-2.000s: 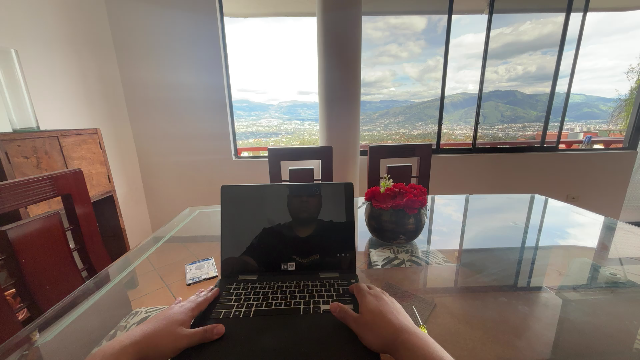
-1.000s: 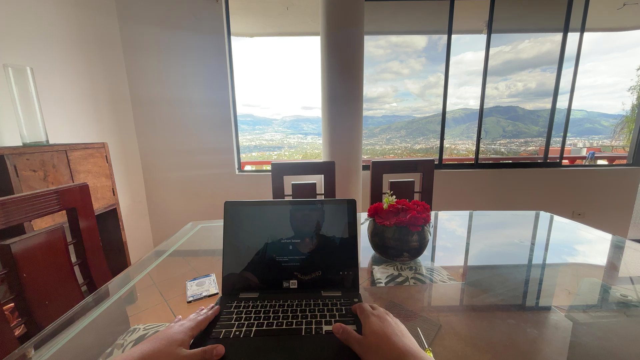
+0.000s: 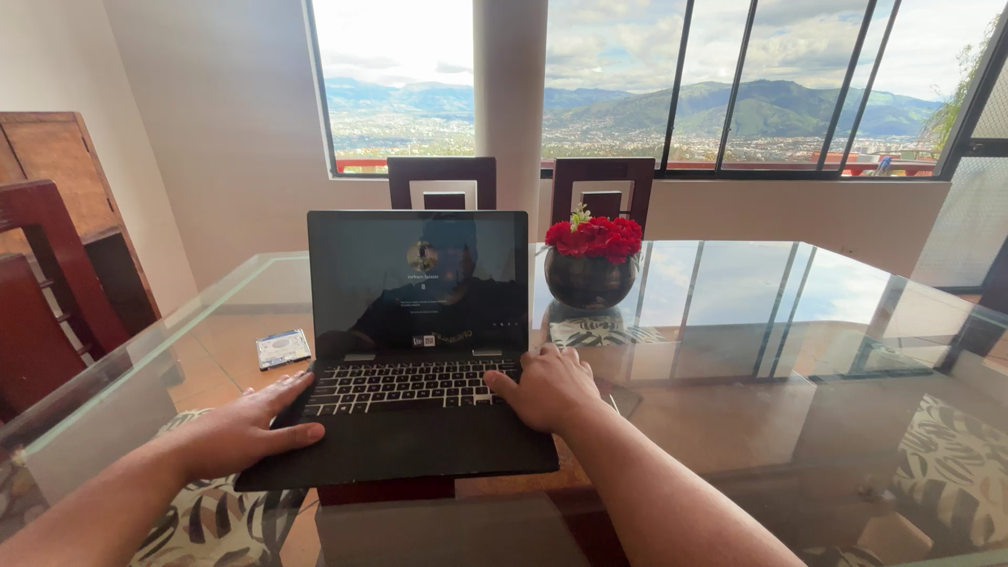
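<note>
A black laptop stands unfolded on the glass table, its lit screen showing a round picture and small writing. My left hand rests at the laptop's left edge, with the thumb on the palm rest and the fingers spread beside the keyboard. On the right side, my right hand lies over the edge of the base, its thumb at the keyboard's right end. Left of the laptop lies a hard disk drive with a label. Part of a thin, pointed metal thing shows beside my right wrist.
A dark round vase with red flowers stands behind the laptop to the right. The glass table reflects the windows. Two dark chairs are at its far side, and a reddish wooden chair is at the left, near a wooden cabinet.
The laptop's screen has gone from dark to showing a round picture and text. My hands have stayed at the two sides of its base.
</note>
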